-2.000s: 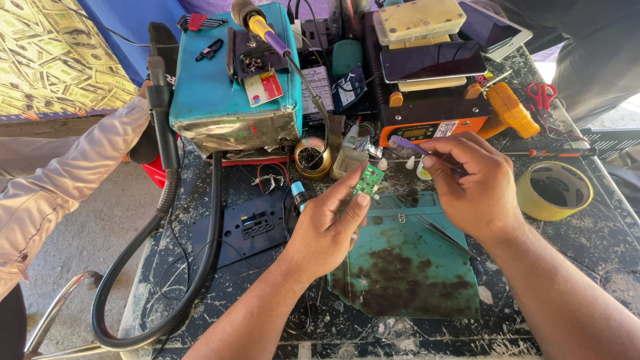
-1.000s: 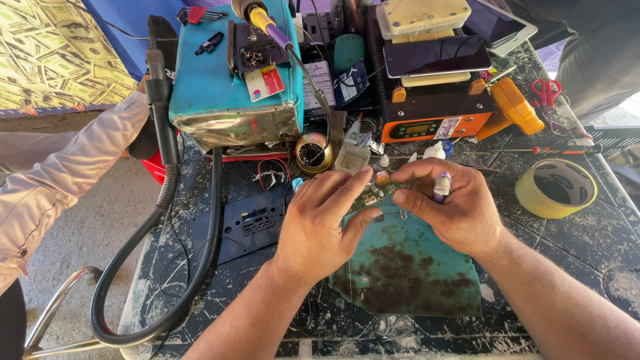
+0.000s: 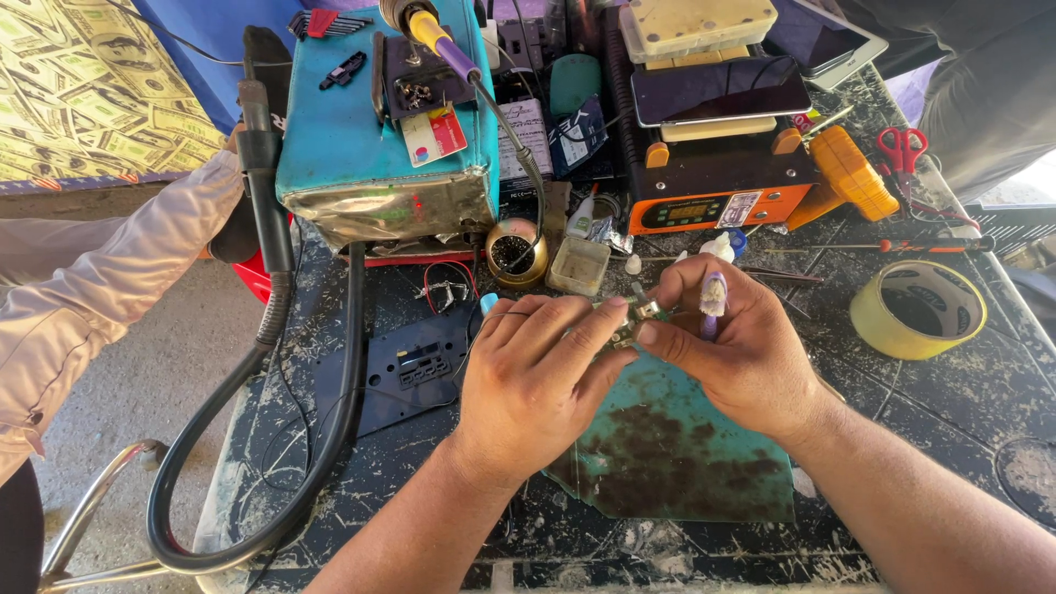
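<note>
Over a stained green mat (image 3: 676,454), my left hand (image 3: 536,371) grips a small green circuit board (image 3: 629,323) by its left side. My right hand (image 3: 726,346) pinches the board's right edge between thumb and finger and also keeps hold of a purple-handled brush (image 3: 713,301), its pale bristles upward. Metal parts show on the board between the fingertips; the rest of it is covered. Beyond my hands stand a small clear plastic tray (image 3: 579,266) and a gold-rimmed round pot (image 3: 517,252) of dark grains.
A teal-covered box (image 3: 388,115) and a thick black hose (image 3: 169,487) are at left, beside another person's sleeve (image 3: 124,272). An orange-fronted machine (image 3: 714,206) carries a phone (image 3: 718,89). Yellow tape (image 3: 918,309), a screwdriver (image 3: 936,245) and red-handled scissors (image 3: 902,153) lie right.
Two seconds ago the board was in my left hand and the brush was level in my right fingers. Now both hands grip the board, and the brush stands upright between my right fingers.
</note>
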